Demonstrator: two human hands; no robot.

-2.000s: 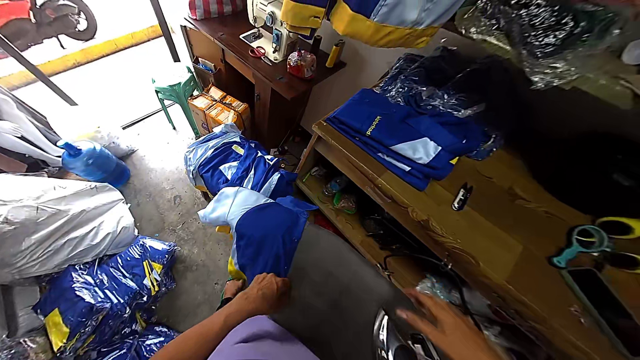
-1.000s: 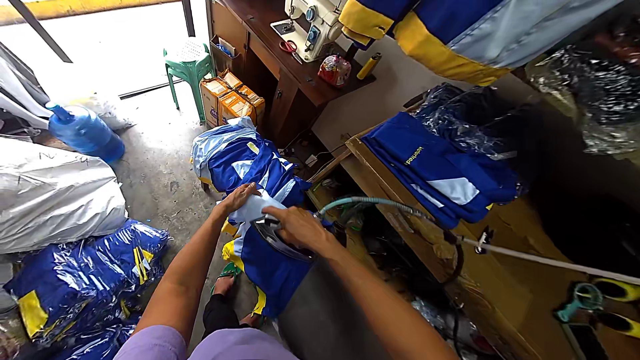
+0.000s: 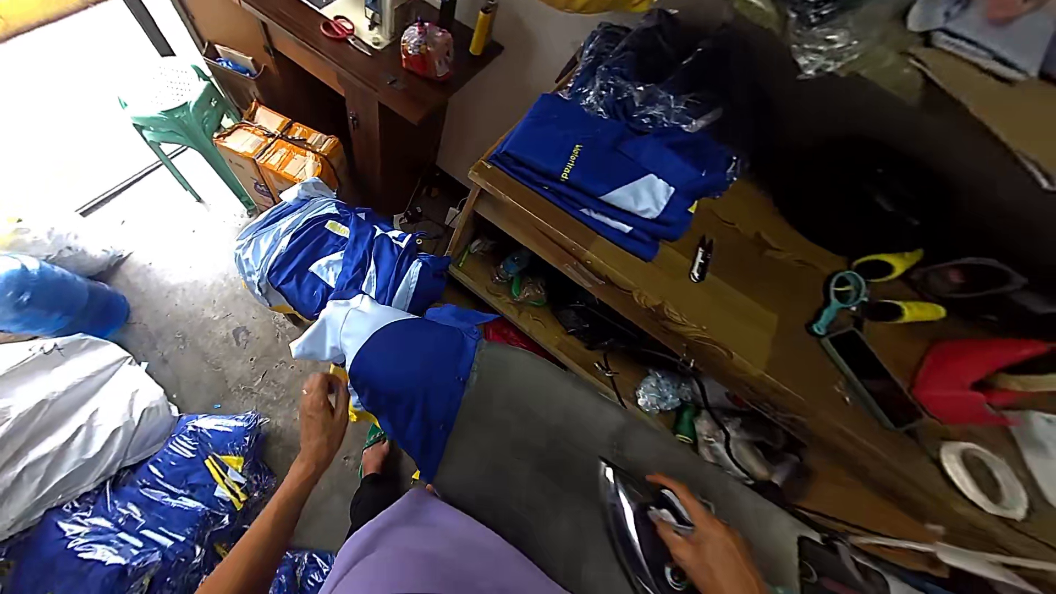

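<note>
A blue and light-blue garment [image 3: 412, 363] lies over the far end of a grey ironing board [image 3: 528, 437], part of it hanging off the near side. Just left of its hanging edge is my left hand [image 3: 323, 417], fingers bent; whether it touches the cloth is not clear. On the grey board, near the bottom of the view, stands a clothes iron [image 3: 631, 520]. My right hand [image 3: 701, 536] is at the iron's handle, fingers curled around it. Beyond the board, a heap of blue and light-blue garments [image 3: 330, 247] is piled up.
Along the right runs a wooden cabinet [image 3: 742, 322] with folded blue garments [image 3: 594, 157], scissors [image 3: 841, 293], a phone [image 3: 874, 375] and a tape roll [image 3: 983, 478]. Plastic-wrapped garments [image 3: 148, 503], a white sack [image 3: 74, 429] and a blue water bottle [image 3: 62, 297] stand left. A green stool [image 3: 177, 107] is farther off.
The iron and my right hand have moved from the garment back to the right part of the board. My left hand has come away to the left of the garment, where it was beside the iron.
</note>
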